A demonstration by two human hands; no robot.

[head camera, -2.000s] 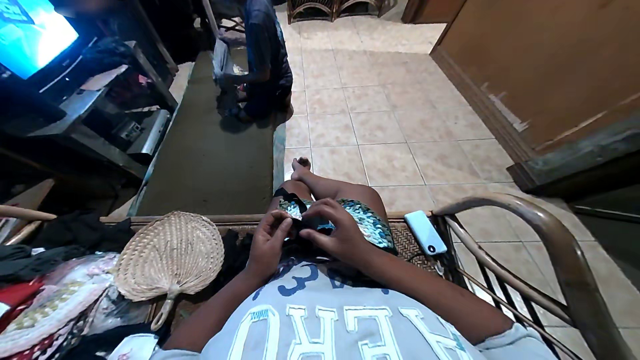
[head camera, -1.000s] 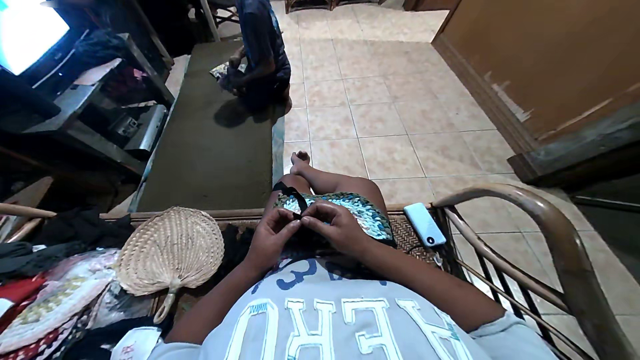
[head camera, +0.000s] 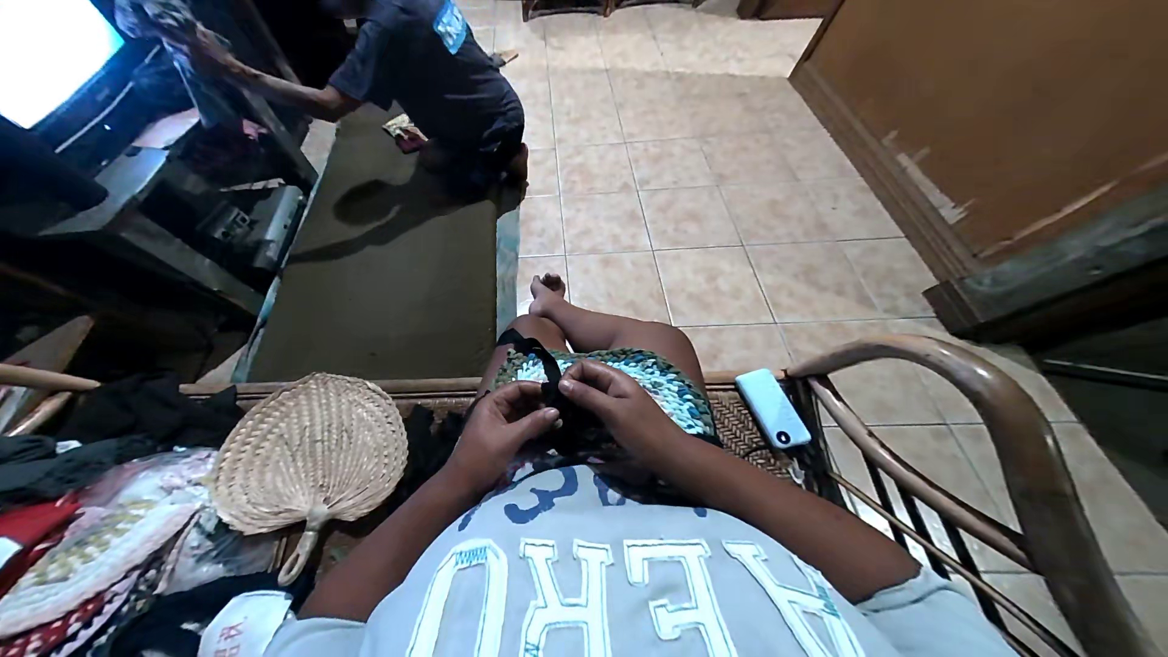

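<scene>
My left hand (head camera: 511,424) and my right hand (head camera: 613,401) meet above my lap, their fingertips pinching a black fabric strip (head camera: 550,374) between them. A loop of the strip rises over my thigh. Across my lap lies a thick textile piece in green, white and light blue (head camera: 662,394), with dark fabric near my wrists. The fingers partly hide where the strip is gripped. On the seat, left of my left hand, rests a woven hand fan (head camera: 315,452) with a looped handle. A light blue phone (head camera: 773,409) lies on the woven seat to the right of my right hand.
Curved armrest (head camera: 967,365) of the bench at right; piled cloths and a braided textile (head camera: 109,547) at left. Ahead, a person (head camera: 438,91) kneels on a dark mat (head camera: 392,301), reaching left with cloth in hand. A lit screen (head camera: 55,55) stands upper left, a wooden panel (head camera: 1004,119) upper right.
The person ahead has stretched an arm left and raised cloth toward the screen; a small item now shows on the mat beside them. My hands stay close together at the black strip.
</scene>
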